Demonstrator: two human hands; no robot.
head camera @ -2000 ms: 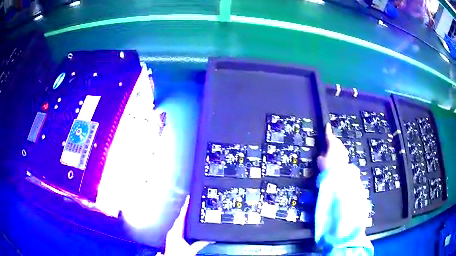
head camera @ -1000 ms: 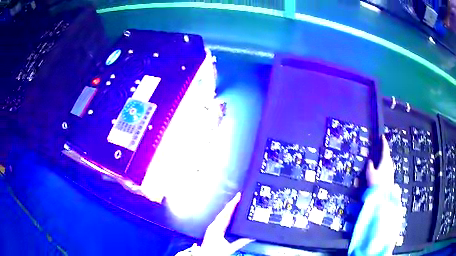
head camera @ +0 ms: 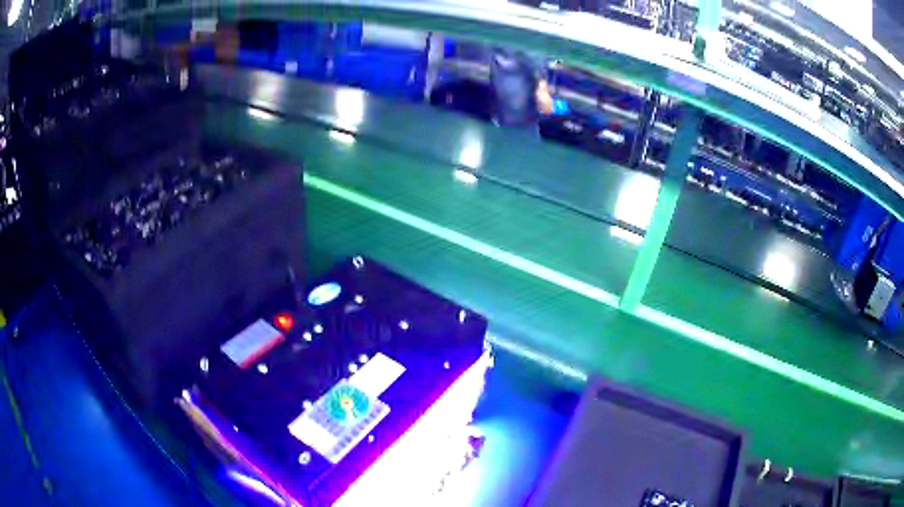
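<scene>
A dark board tray (head camera: 644, 446) shows at the bottom right, cut off by the lower edge. Part of one circuit board (head camera: 666, 498) is visible in it at the picture's edge. The black light box (head camera: 396, 322) stands left of the tray, its right side glaring white-violet. A label with a teal disc (head camera: 347, 404) and a small red dot (head camera: 283, 322) are on its top. Neither of my hands is in the picture.
A tall black tray stack (head camera: 198, 287) with circuit boards on top stands beyond the light box. More trays (head camera: 793, 490) show at the lower right. A green rail and post (head camera: 664, 208) cross the green surface. A person (head camera: 517, 89), blurred, is at the far side.
The view has swung up and left. Both hands, earlier at the sides of the near tray, have left the picture. Most of the boards are out of view, and the tray stack shows more.
</scene>
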